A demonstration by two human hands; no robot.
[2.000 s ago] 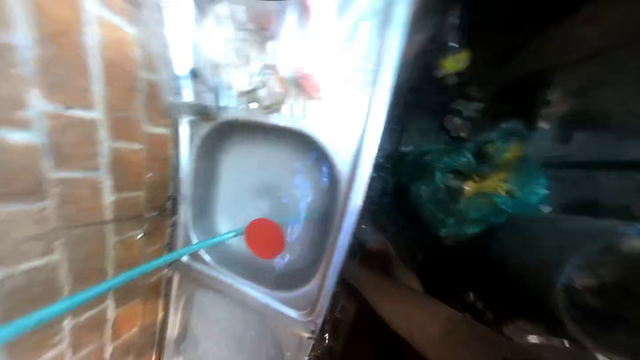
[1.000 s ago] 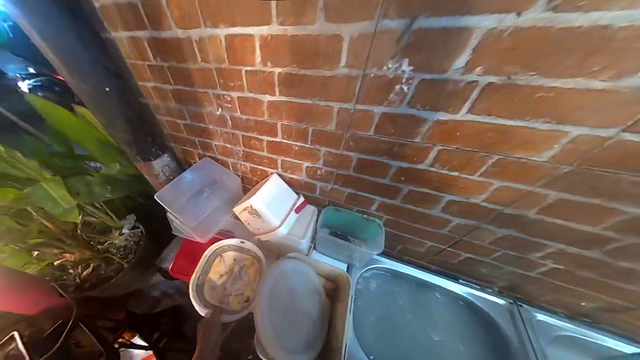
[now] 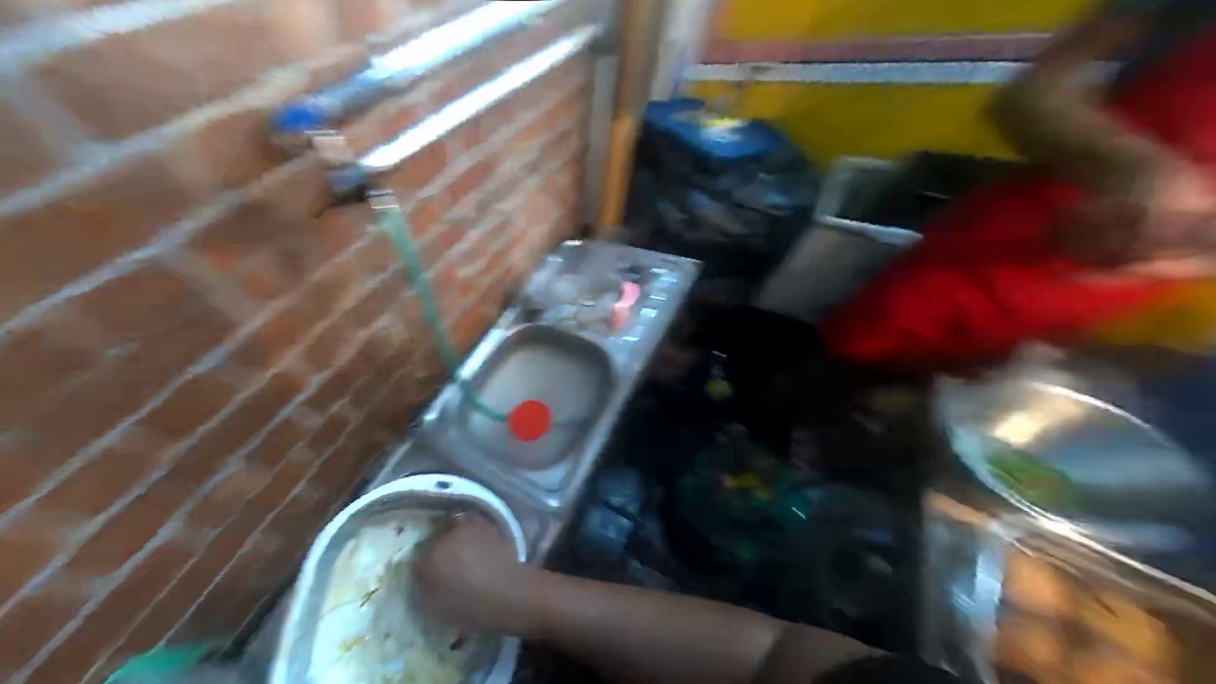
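My right hand [image 3: 470,575], blurred, reaches over the right rim of a whitish plastic tub [image 3: 328,541] at the bottom left. Its fingers are inside the tub, against or near its wall; whether they grip it I cannot tell. Pale, yellowish residue with dark bits coats the tub's inside. My left hand is out of view. Beyond the tub, a steel sink basin [image 3: 541,380] holds a red round disc [image 3: 529,420] at the end of a green hose [image 3: 418,275], which hangs from a wall tap [image 3: 347,180].
A brick wall [image 3: 190,332] runs along the left. Pink and blurred items lie on the drainboard [image 3: 655,285]. On the right are a large metal bowl [image 3: 1073,456] with something green, and a tray of brownish food [image 3: 1073,608]. A person in red [image 3: 988,266] is at the upper right.
The view has swung strongly from the wall and stacked containers to the sink. The residue-coated tub, among the containers one second ago, is now at the sink's near end.
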